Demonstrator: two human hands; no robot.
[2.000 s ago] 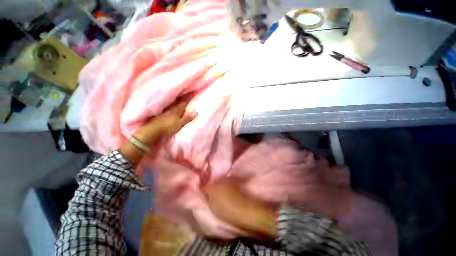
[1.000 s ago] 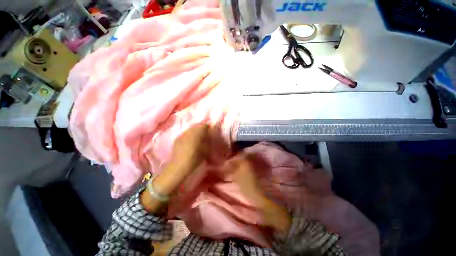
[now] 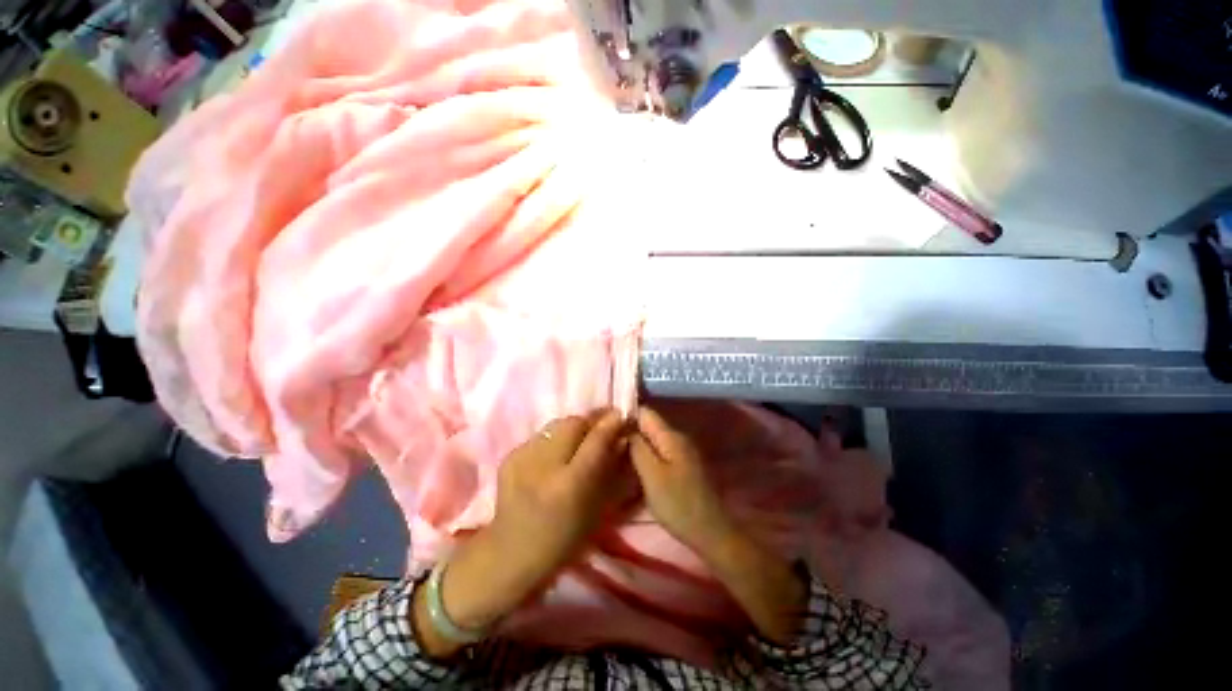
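Note:
Pink fabric [image 3: 392,230] lies in soft folds from the needle area over the table's front edge and down over my lap. My left hand [image 3: 561,475] and my right hand [image 3: 676,479] are side by side just below the table edge. Their fingertips pinch the fabric edge [image 3: 624,371], a narrow folded strip that runs up toward the needle. The needle area [image 3: 642,81] is partly lost in bright lamp glare, and fabric reaches up to it.
Black-handled scissors [image 3: 820,128] and pink thread snips [image 3: 946,203] lie under the machine arm [image 3: 1040,122], near a pale ring [image 3: 838,51]. A grey measuring scale [image 3: 865,367] runs along the table's front edge. A beige machine [image 3: 68,124] stands at far left.
My left hand has come off the fabric on the table down to the edge, and my right hand has moved up beside it. Both now pinch the strip. The view has shifted slightly.

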